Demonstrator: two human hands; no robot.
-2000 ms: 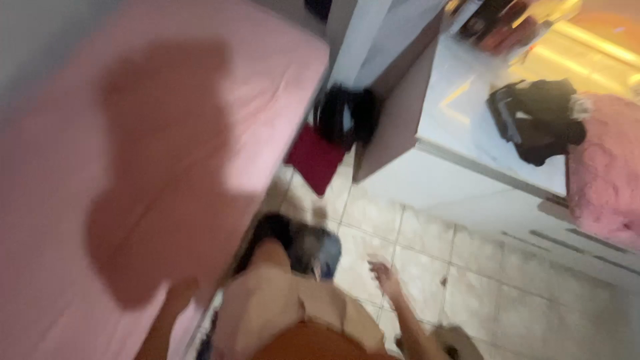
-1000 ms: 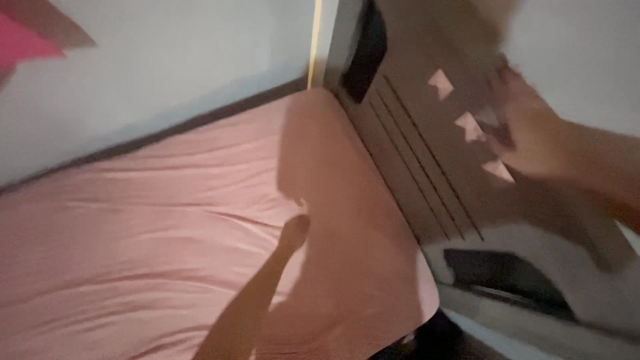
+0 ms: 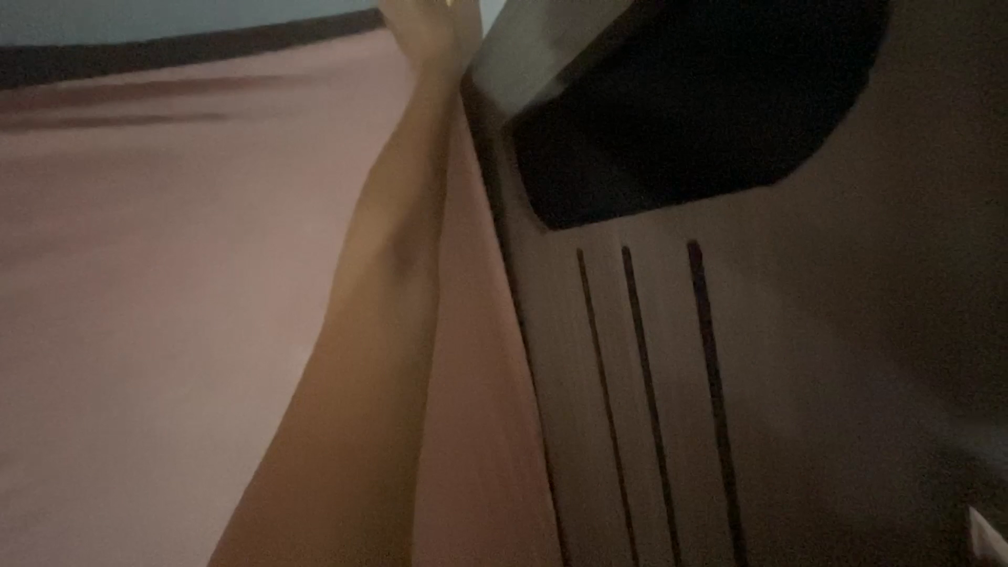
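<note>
My left hand [image 3: 437, 27] is at the top edge of the view, at the far corner of a bed mattress covered with a pink sheet [image 3: 197, 315]. The forearm stretches up over the sheet, close to the headboard side. The fingers are partly cut off by the frame, so their grip cannot be made out. Beside the mattress stands a brown bed panel [image 3: 787, 315] with several dark slots and a black curved part [image 3: 693, 118]. My right hand is out of view.
A dark bed edge [image 3: 197, 51] runs along the far side of the mattress, against a grey wall [image 3: 157, 16]. A small pale pointed shape [image 3: 988, 535] shows on the panel at the lower right.
The view has moved in close to the bed corner. My left hand now reaches the far corner; a second ago it was over the middle of the sheet. My right hand, then by the panel, has left view.
</note>
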